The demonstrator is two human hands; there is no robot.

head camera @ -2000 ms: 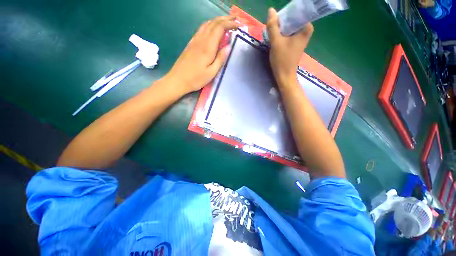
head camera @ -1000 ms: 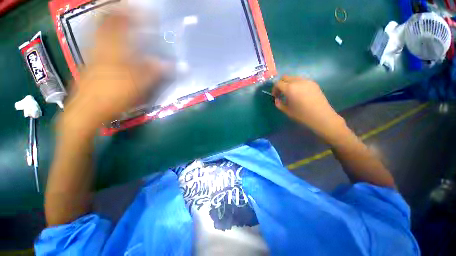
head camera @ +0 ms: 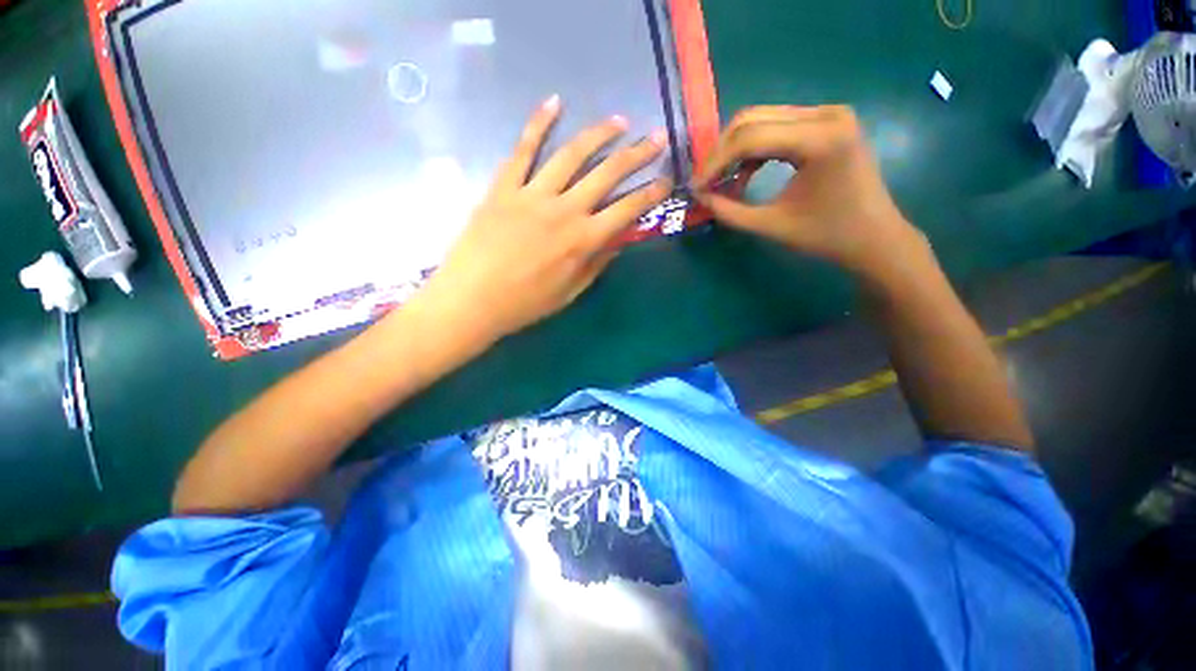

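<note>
A dark grey shiny panel (head camera: 328,157) with black strips round its edge lies in a red fixture tray (head camera: 699,72). My left hand (head camera: 544,236) lies on the panel's lower right part, fingers spread, holding nothing. My right hand (head camera: 800,184) is at the tray's lower right corner, thumb and fingertip pinched together at the panel edge. Whatever is between them is mostly hidden; it seems to be the thin stick. The silver glue tube (head camera: 76,197) lies left of the tray.
A white wad (head camera: 53,281) with thin tweezers-like tools (head camera: 75,380) lies below the tube at far left. A small white scrap (head camera: 940,85) and a yellowish ring (head camera: 956,11) lie right of the tray. A white wrapped item (head camera: 1091,112) and a fan (head camera: 1167,89) are at far right.
The glue tube was in my right hand and now lies on the bench. My right hand has taken up the thin stick and moved to the corner. My left hand has come down on the panel.
</note>
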